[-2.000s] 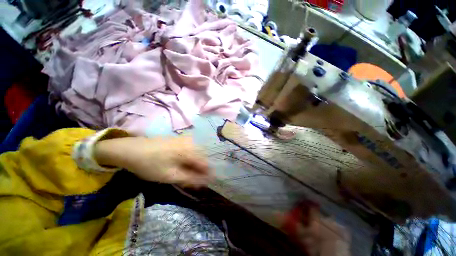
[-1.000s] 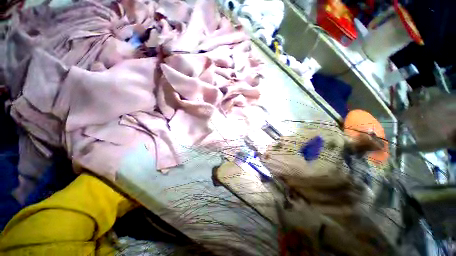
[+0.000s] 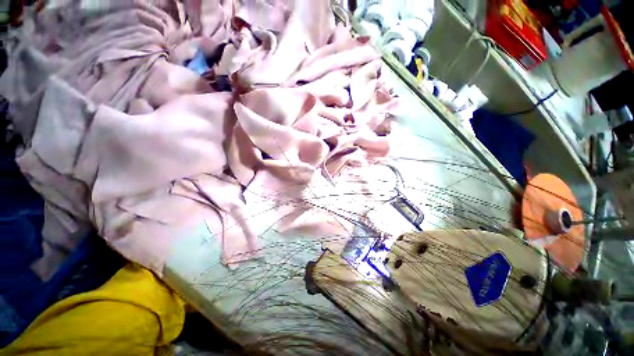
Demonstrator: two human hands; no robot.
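A large ruffled heap of pale pink fabric pieces (image 3: 160, 146) lies on the pale machine table (image 3: 201, 278), with loose ends fanning toward the sewing machine. A small blue strip (image 3: 199, 62) shows within the heap. The cream-beige sewing machine head (image 3: 445, 268) with a blue diamond badge stands at lower right. Its needle area (image 3: 372, 261) is brightly lit, and no pink cloth is seen under it. Neither of my hands shows; only a yellow sleeve (image 3: 111, 320) is in view at lower left. Fine dark hair-like lines cross the view over the machine.
White spools (image 3: 396, 31) sit in the trough behind the table. A large orange cone (image 3: 554, 215) stands at right. A red box (image 3: 516, 31) and a white tub with a red rim (image 3: 591, 55) are at the back right. Dark blue cloth (image 3: 500, 142) lies behind the table edge.
Both hands, seen two seconds ago, one near something red, have left the view. The view has turned and moved closer to the heap, and the machine's badge side now shows. The heap looks unchanged.
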